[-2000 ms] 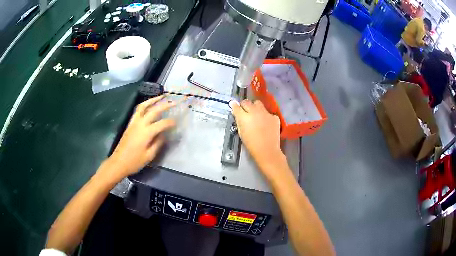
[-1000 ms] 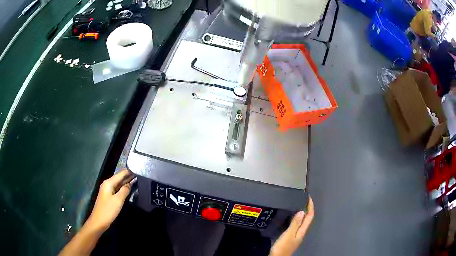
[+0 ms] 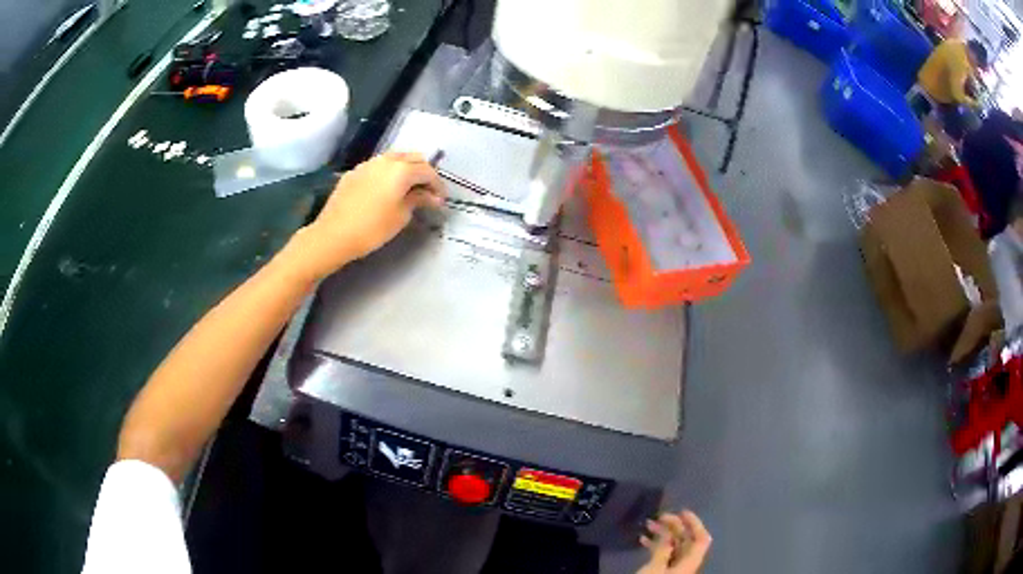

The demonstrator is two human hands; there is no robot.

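My left hand (image 3: 381,204) is over the left part of the plate, its fingers curled around the thin dark stem part (image 3: 482,206). The hand covers the handle end. The stem runs right to the tip of the silver welding horn (image 3: 546,188), which is down on the nest; the head of the part is hidden there. The slotted fixture bar (image 3: 525,305) lies just below. My right hand (image 3: 676,543) is low at the machine's front right corner, cut off by the bottom edge, fingers bent and apart, with nothing seen in it.
An orange parts box (image 3: 628,249) stands right of the horn. A hex key (image 3: 471,185) and a wrench (image 3: 497,114) lie behind the stem. The control panel (image 3: 421,460) is in front. A white roll (image 3: 297,121) lies on the green bench (image 3: 123,275). A carton (image 3: 925,264) is at right.
The horn has come down onto the nest. My left hand has moved from the machine's front left corner up to the stem part. My right hand has shifted slightly down and stays near the front right corner.
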